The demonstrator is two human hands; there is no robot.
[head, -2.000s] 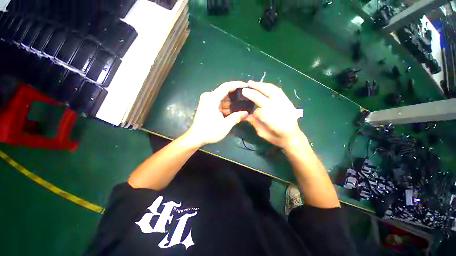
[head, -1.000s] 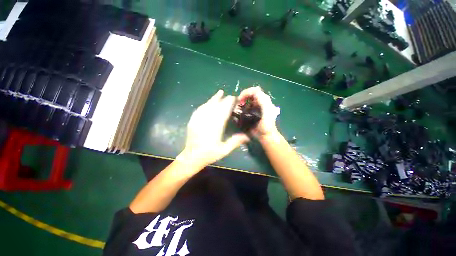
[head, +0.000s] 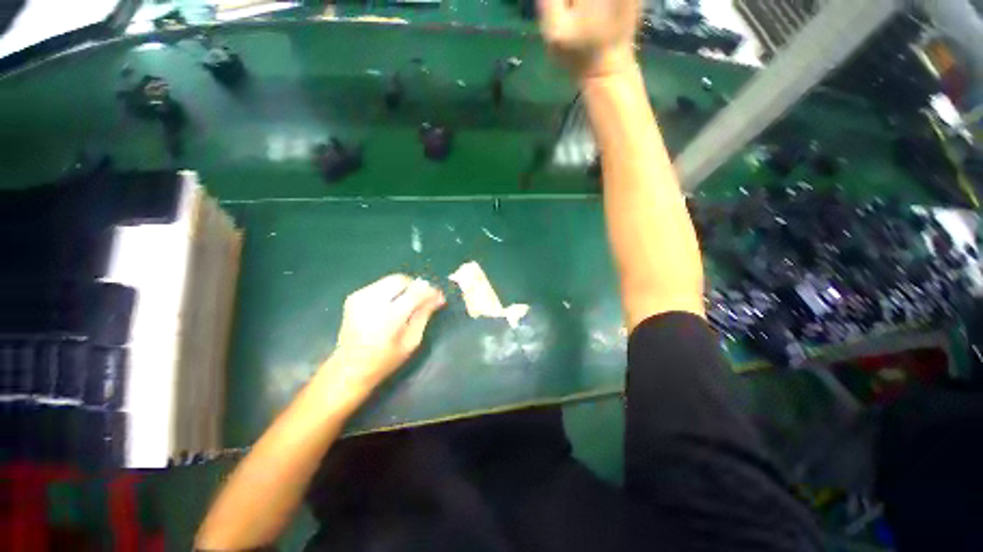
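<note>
My left hand is low over the green bench, with its fingers curled together; no object shows clearly in it. My right hand is stretched far forward over the green belt. It is blurred and cut off by the top edge, so what it holds cannot be told. A thin dark cord shows beside its wrist. A crumpled whitish piece lies on the bench just right of my left fingertips.
Stacked boards with black shells stand at the left. Black unfinished adapters are spaced along the belt. A pale metal post slants beyond my right forearm. A heap of adapters lies at the right. A red stool is at lower left.
My hands have parted. The right has moved far forward to the belt, and the left has stayed low over the bench. The black unit between them no longer shows there. The view has turned.
</note>
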